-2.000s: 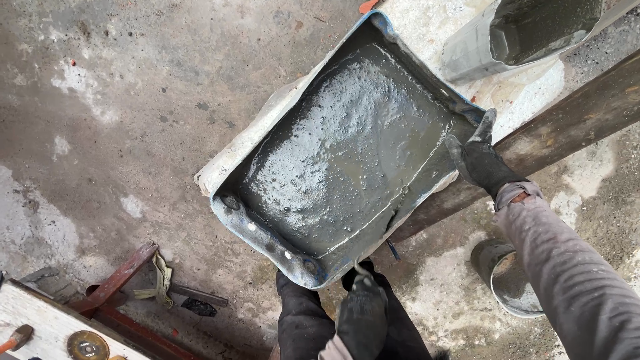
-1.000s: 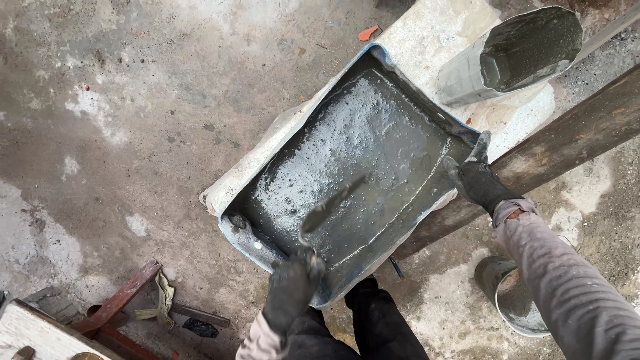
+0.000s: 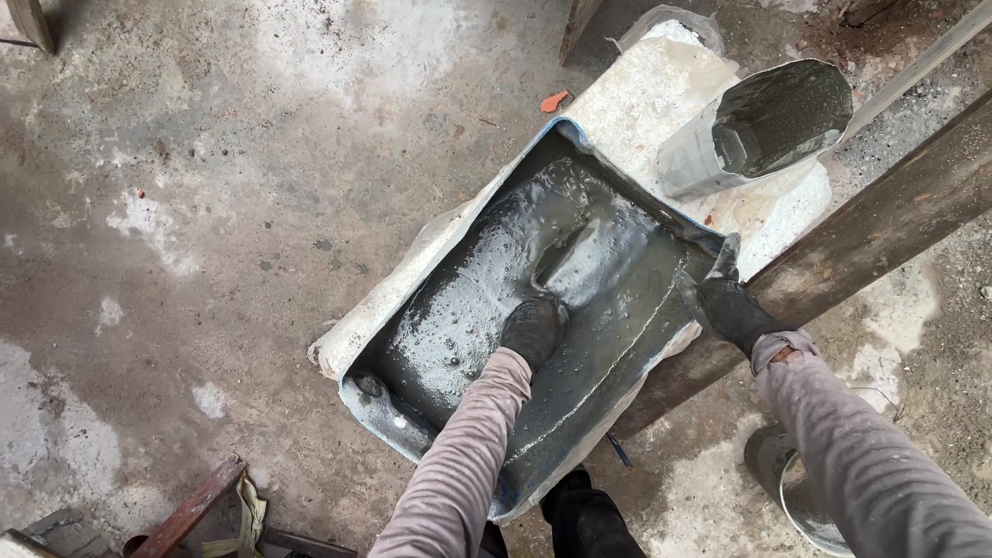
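A cut-open blue plastic container used as a trough (image 3: 387, 422) lies slanted on the floor, holding wet grey cement slurry (image 3: 449, 333). My left hand (image 3: 536, 329), in a dark glove, is closed around the handle of a trowel (image 3: 570, 252), whose blade is partly sunk in the slurry near the middle of the trough. Grey-smeared and gloved, my right hand (image 3: 721, 298) grips the trough's right rim near its corner, with the thumb apart from the fingers.
A cut plastic container (image 3: 697, 155) with grey residue stands on a pale sack (image 3: 643, 93) beyond the trough. A long beam (image 3: 876, 217) runs along the right. A round bucket (image 3: 814, 496) lies at the lower right, and a red bar (image 3: 194, 508) at the lower left.
My left hand has moved from the trough's near edge forward into its middle, with the trowel. My right hand stays at the right rim. The view has shifted.
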